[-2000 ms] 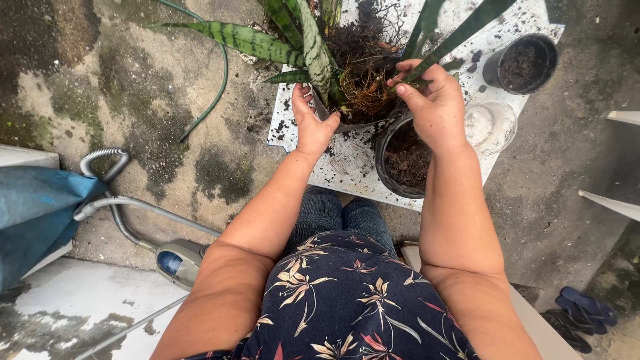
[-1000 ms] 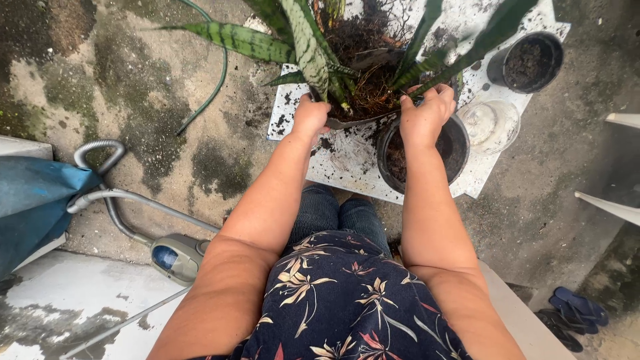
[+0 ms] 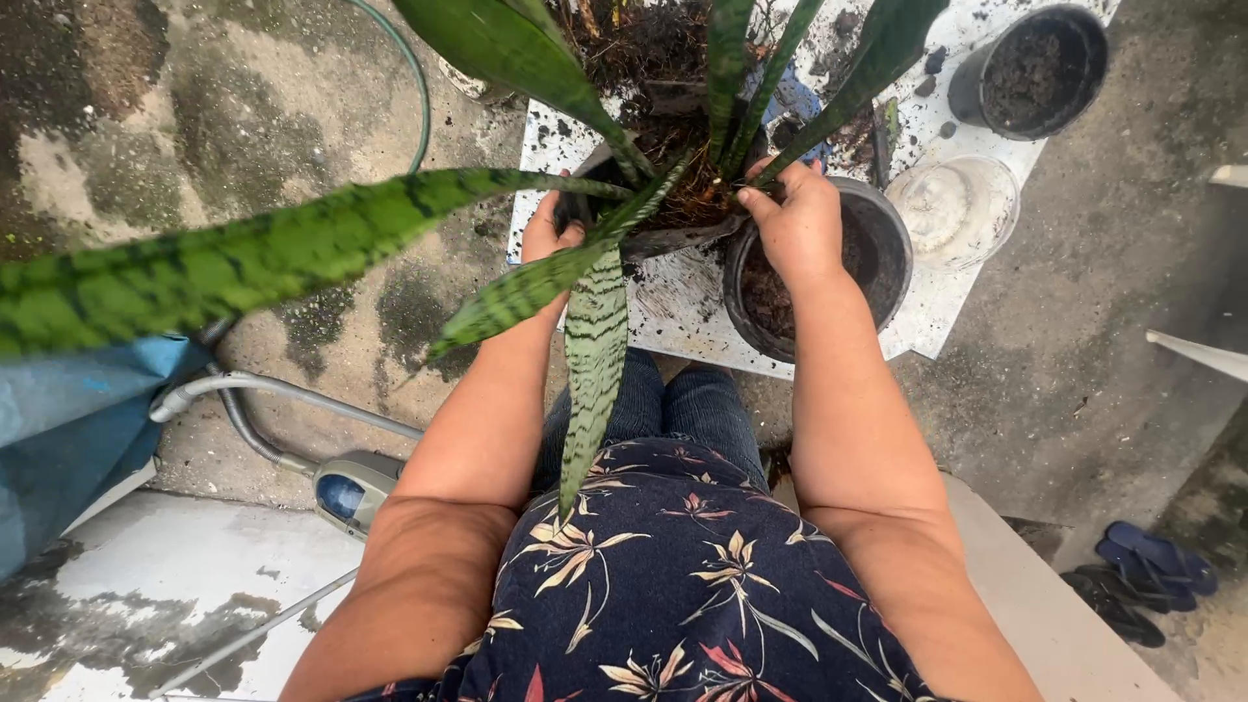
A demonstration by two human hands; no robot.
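Note:
A snake plant (image 3: 597, 336) with long banded leaves stands in a dark, soft-walled container (image 3: 673, 239) above the white board. My left hand (image 3: 552, 234) grips the container's left side, partly behind the leaves. At the right side, my right hand (image 3: 795, 219) has thumb and fingers closed on the container's rim beside a leaf base. Roots and dark soil (image 3: 694, 190) show between the hands. Just under my right hand is a round black pot (image 3: 892, 249) with soil in it.
A smaller black pot (image 3: 960, 88) of soil and a whitish plastic dish (image 3: 994, 219) sit on the soil-strewn white board (image 3: 663, 336). A green hose (image 3: 421, 88), a vacuum cleaner (image 3: 366, 487), a blue cover (image 3: 78, 419) and flip-flops (image 3: 1155, 561) lie around.
The snake plant has turned and tipped, so its leaves now spread left and toward my body. Both hands remain at the container's sides.

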